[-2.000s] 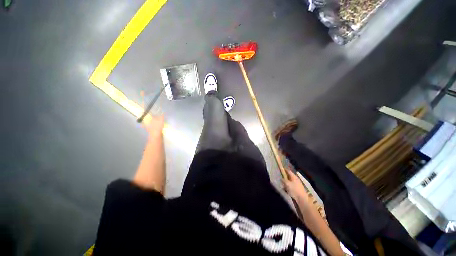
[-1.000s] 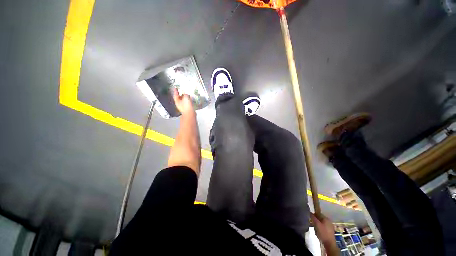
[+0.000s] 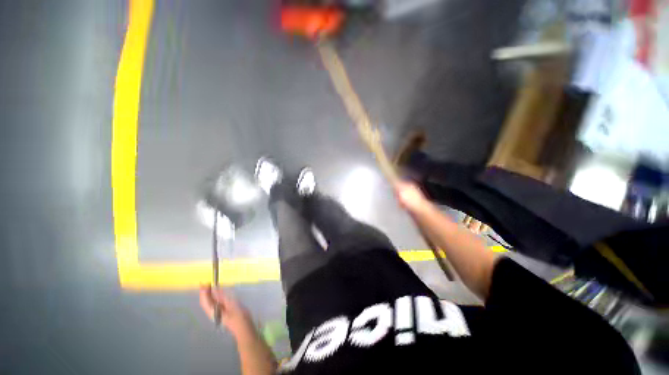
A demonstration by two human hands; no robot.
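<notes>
The push broom's red-orange head (image 3: 314, 20) is on the floor at the top centre, blurred. Its long wooden handle (image 3: 356, 110) slants down to the right. My right hand (image 3: 414, 201) is closed around this handle, whose end shows past my wrist. The metal dustpan (image 3: 226, 206) is low beside my left shoe, a bright blur, so what it holds cannot be told. Its thin dark handle (image 3: 216, 253) stands up from it. My left hand (image 3: 224, 304) is closed around the upper part of that handle.
A yellow floor line (image 3: 126, 168) runs down the left and turns right behind my feet. Another person's dark-trousered leg (image 3: 513, 201) and brown shoe are close on my right. Brown lengths (image 3: 529, 110) and blurred white goods (image 3: 631, 117) are at the upper right.
My left hand has left the dustpan's scoop and taken hold of its handle. My right hand is higher on the picture, and the broom now slants with its head further left.
</notes>
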